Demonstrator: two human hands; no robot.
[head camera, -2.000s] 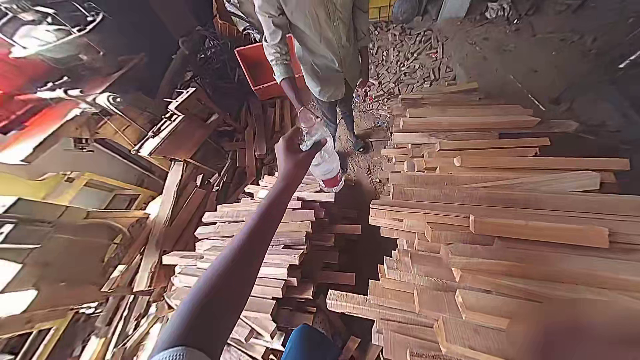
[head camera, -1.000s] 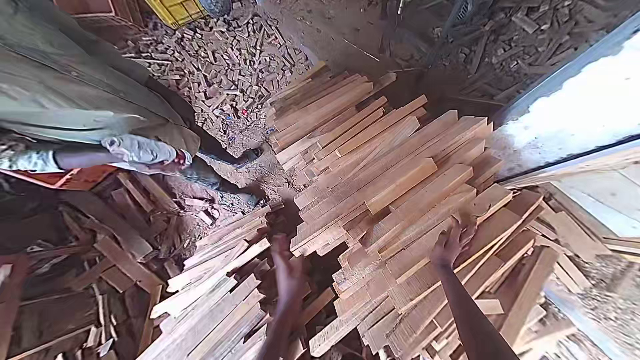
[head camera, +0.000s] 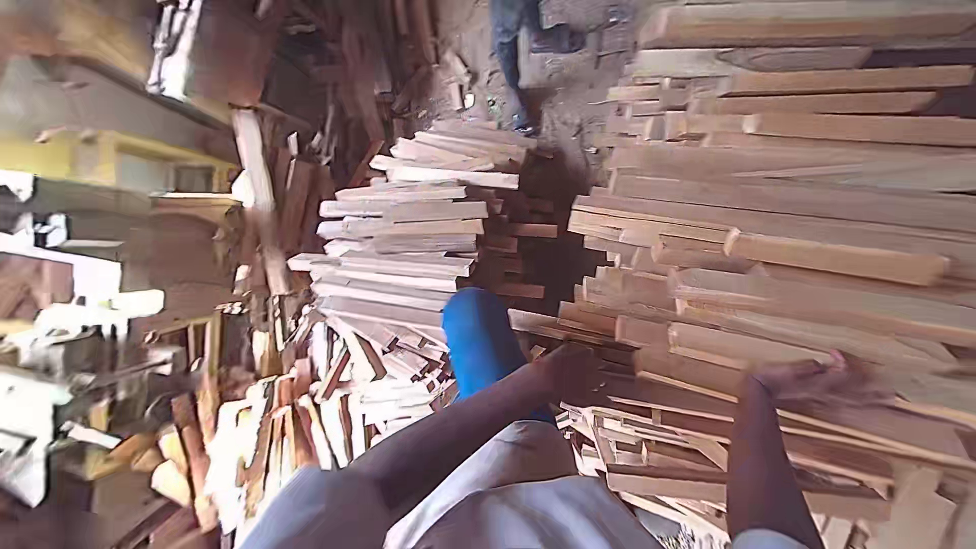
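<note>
My left hand, blurred, is at the near left edge of the large stack of wooden boards, just right of my leg in blue cloth. Whether its fingers hold anything cannot be made out. My right hand lies over the boards at the lower right, palm down or sideways, fingers spread, with nothing seen in it. Some boards of the stack jut out unevenly toward the gap on its left.
A smaller stack of short wooden pieces stands left of a dark gap. Loose offcuts lie lower left, with a wooden cabinet-like piece beyond. Another person's leg shows at the top.
The plastic bottle in my left hand two seconds ago is out of view. My left arm has drawn back from the other person toward the large stack. The view has swung left since one second ago.
</note>
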